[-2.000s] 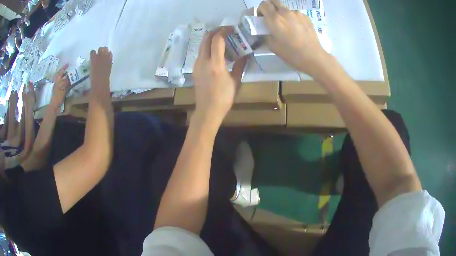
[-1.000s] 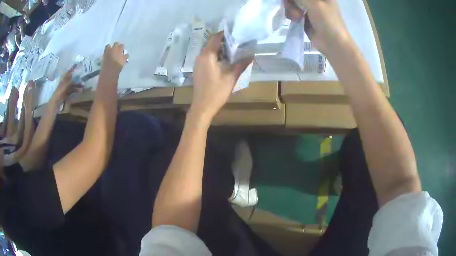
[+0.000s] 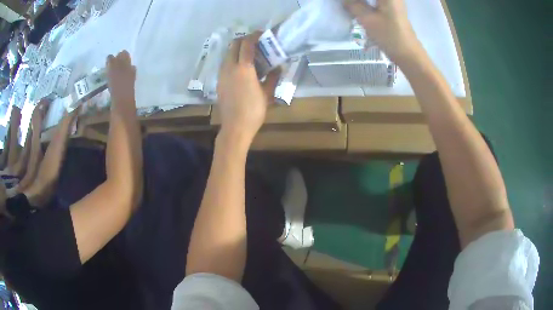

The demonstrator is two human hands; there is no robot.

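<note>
My left hand [image 3: 245, 88] grips a white product carton [image 3: 271, 49] near its printed end, above the table. A pale, glossy wrapped product [image 3: 312, 27], blurred, stretches from the carton up to my right hand [image 3: 383, 27]. My right hand holds its far end by the fingertips near the top of the picture. Whether the product's near end is inside the carton cannot be told. A white piece with an open flap [image 3: 287, 88] shows below the held carton, partly behind my left hand.
A block of white cartons [image 3: 348, 72] lies right of my left hand. Loose cartons [image 3: 201, 66] lie to its left. White sheeting [image 3: 173, 42] covers the table; brown cartons [image 3: 388, 115] form its front edge. A neighbour's hand [image 3: 121, 69] holds a carton at left.
The carton in my left hand has turned its printed end into view and moved slightly left. The loose paper hanging below my right hand is gone from there. The neighbour's hand has moved left.
</note>
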